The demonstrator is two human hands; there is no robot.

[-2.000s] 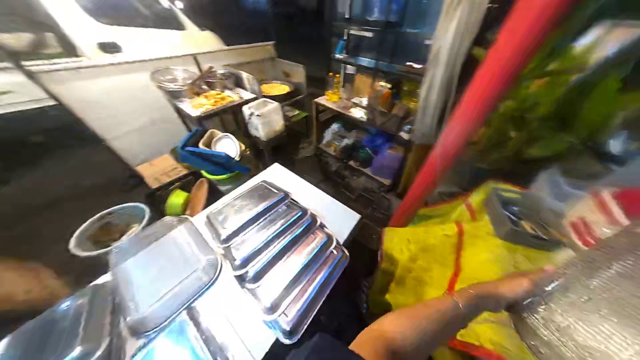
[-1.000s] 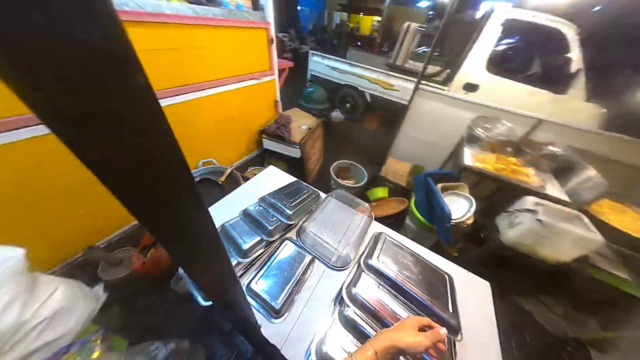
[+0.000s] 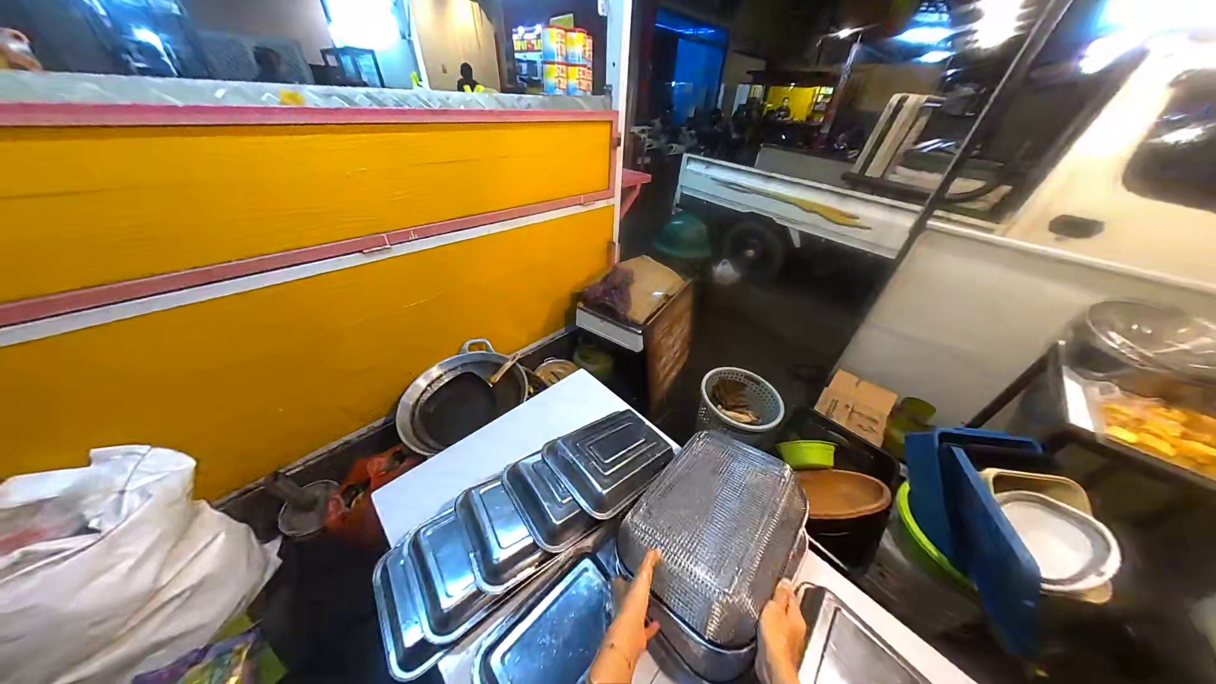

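Both hands are around a perforated metal basket [image 3: 727, 532], which sits upside down over a metal tray on the white table [image 3: 508, 423]. My left hand [image 3: 627, 617] presses against the near left side of the basket, fingers pointing forward. My right hand [image 3: 782, 632] holds its near right corner. To the left, several overturned stainless steel trays [image 3: 475, 541] overlap in a slanting row. A flat metal tray [image 3: 551, 627] lies between that row and my left hand. Another metal tray [image 3: 855, 641] is just right of my right hand, cut off by the lower edge of the view.
A large pan [image 3: 461, 399] stands beyond the table by a yellow panel [image 3: 304, 332]. White sacks [image 3: 123, 551] are at the left. A plastic waste basket [image 3: 741, 404], a green bowl [image 3: 807, 454] and blue plastic containers [image 3: 988, 541] stand on the right, near a food tray [image 3: 1154, 427].
The view has swung left to the yellow panel. The perforated basket now lies over a tray on the table, with both hands at it. One second ago, one hand was over the trays at the right.
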